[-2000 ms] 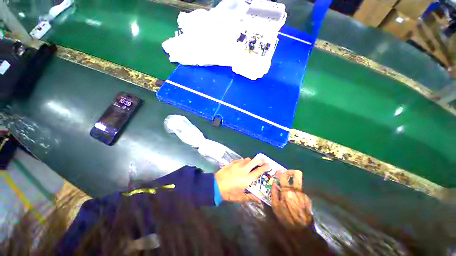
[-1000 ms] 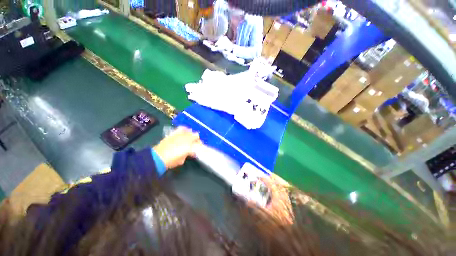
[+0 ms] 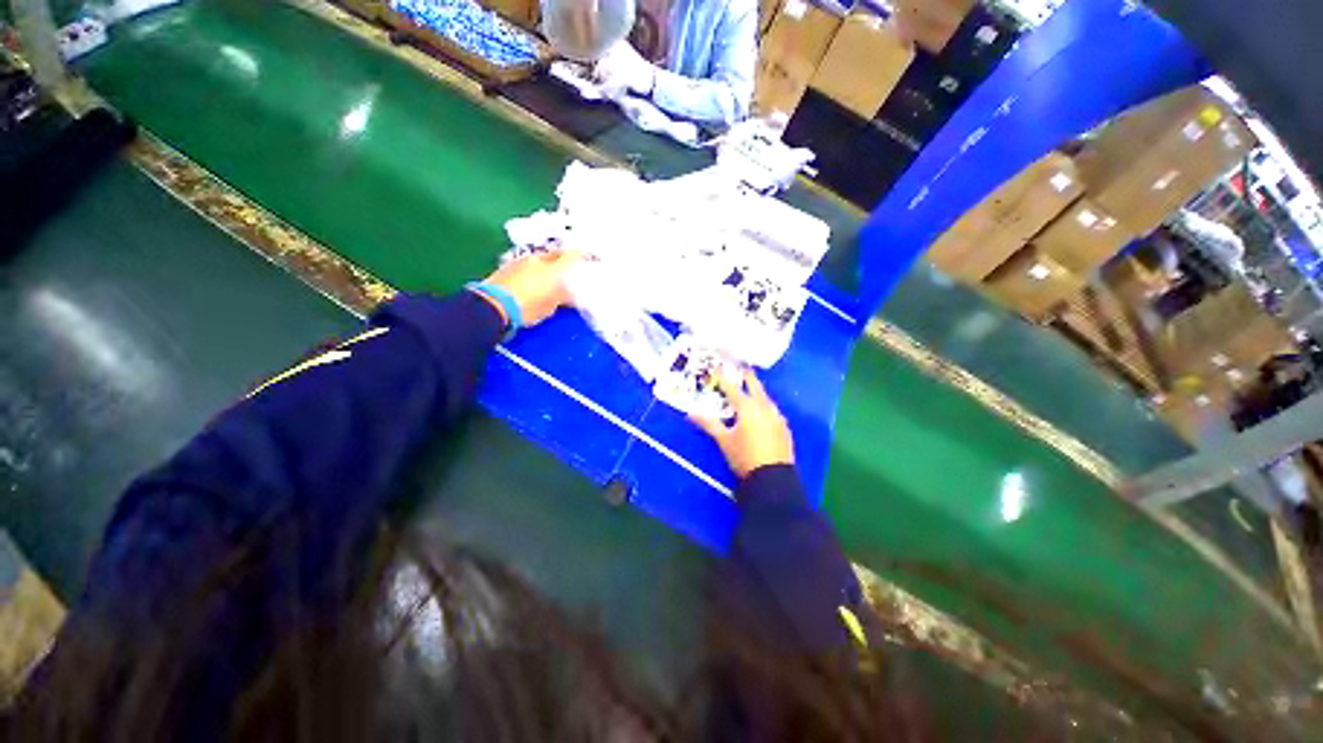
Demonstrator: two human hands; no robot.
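Observation:
My right hand (image 3: pixel 747 421) grips a white open housing (image 3: pixel 694 380) with dark and coloured parts inside, at the near side of the pile. My left hand (image 3: pixel 537 286) is at the pile's left edge, closed on the pale bagged cord (image 3: pixel 621 322) that runs to this housing. A blue wristband (image 3: pixel 501 306) is on my left wrist. The white stack of units (image 3: pixel 660 232) lies on the blue corrugated sheet (image 3: pixel 559 414). Small inner parts are too blurred to tell apart.
The green conveyor (image 3: pixel 929 450) passes under the blue sheet, whose far part rises upright. A worn rail (image 3: pixel 247 218) edges the dark green bench (image 3: pixel 116 334). Across the belt is a person in light blue sleeves (image 3: pixel 714 66). Cartons (image 3: pixel 1081 240) stand behind. Hair blurs the lower edge.
Both hands have moved forward from the bench with the housing and bagged cord, which are now over the blue sheet against the pile. The smartphone is no longer visible.

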